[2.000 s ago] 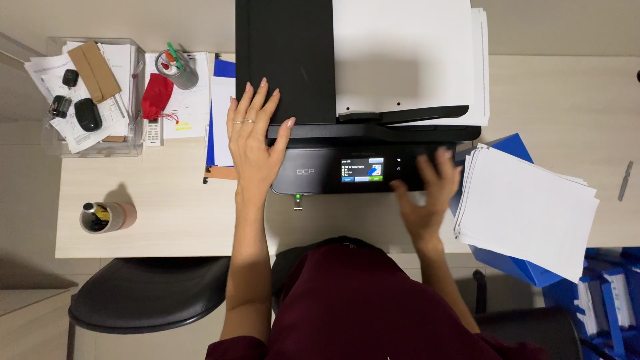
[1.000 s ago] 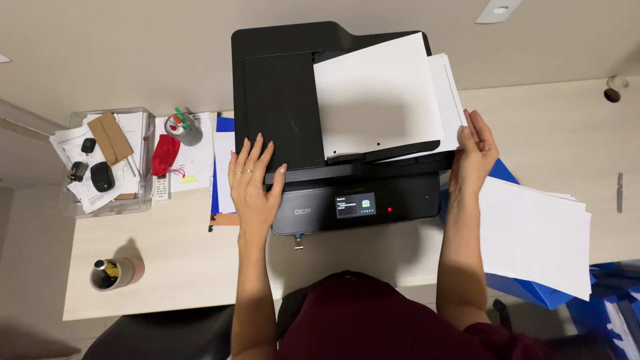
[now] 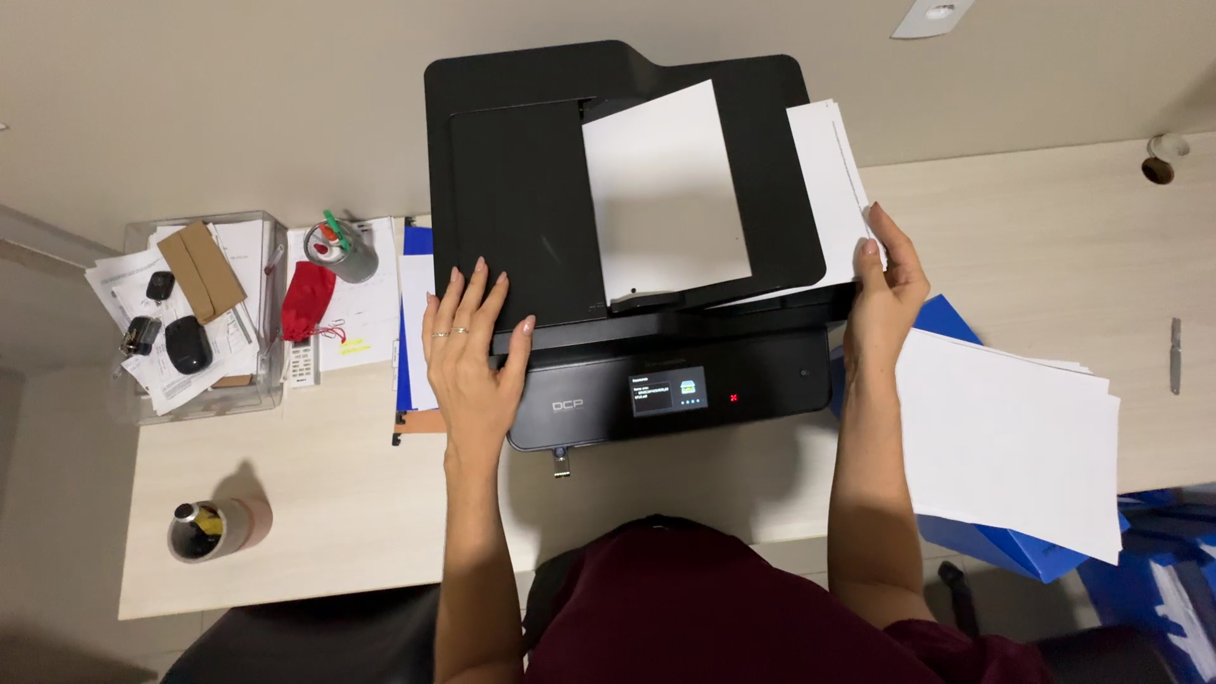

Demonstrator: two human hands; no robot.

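A black multifunction printer [image 3: 522,209] stands on the desk, its small screen [image 3: 668,390] lit and a USB stick [image 3: 561,463] plugged into its front edge. My left hand [image 3: 473,347] lies flat, fingers spread, on the front left corner of the document feeder. White paper [image 3: 665,209] sits tilted in the feeder's tray. At the printer's right side, the fingertips and thumb of my right hand [image 3: 883,275] are on the right edge of more white sheets [image 3: 825,180], which stick out from beneath the tray. Whether the fingers pinch them is not clear.
A stack of white paper [image 3: 1007,437] rests on a blue box [image 3: 1035,551] at right. To the left are a clear tray [image 3: 275,366] of papers and keys, a pen cup [image 3: 353,258], a red pouch [image 3: 309,299] and a round holder [image 3: 214,532]. A metal strip [image 3: 1176,356] lies far right.
My right hand has moved from over the control panel to the sheets at the printer's right side. My left hand stays on the feeder. The screen display has changed and a red light shows beside it.
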